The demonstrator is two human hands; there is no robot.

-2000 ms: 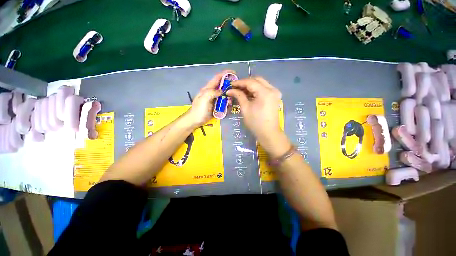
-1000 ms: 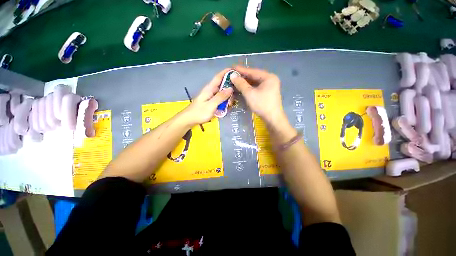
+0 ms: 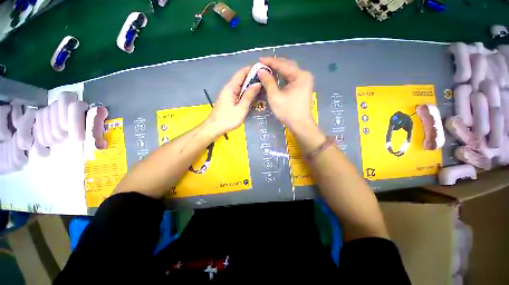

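A pale pink housing shell (image 3: pixel 253 74) is held between both hands above the grey and yellow printed sheet, tilted, with dark parts showing in its hollow side. My left hand (image 3: pixel 231 106) grips it from the left, thumb on the lower part. My right hand (image 3: pixel 287 92) grips its upper end, thumb pressed onto the parts inside. The fingers hide much of the housing; the battery inside cannot be made out clearly.
Part-assembled units (image 3: pixel 131 32) and a wired battery with board (image 3: pixel 226 13) lie on the green belt (image 3: pixel 167 42). Empty housings are stacked at left (image 3: pixel 53 125) and heaped at right (image 3: pixel 480 111). A single housing (image 3: pixel 430 127) lies near the heap. A carton (image 3: pixel 416 234) stands below right.
Both hands have moved slightly up in view and the housing is tilted more, so the blue battery no longer shows. Items on the belt have shifted left and up in view.
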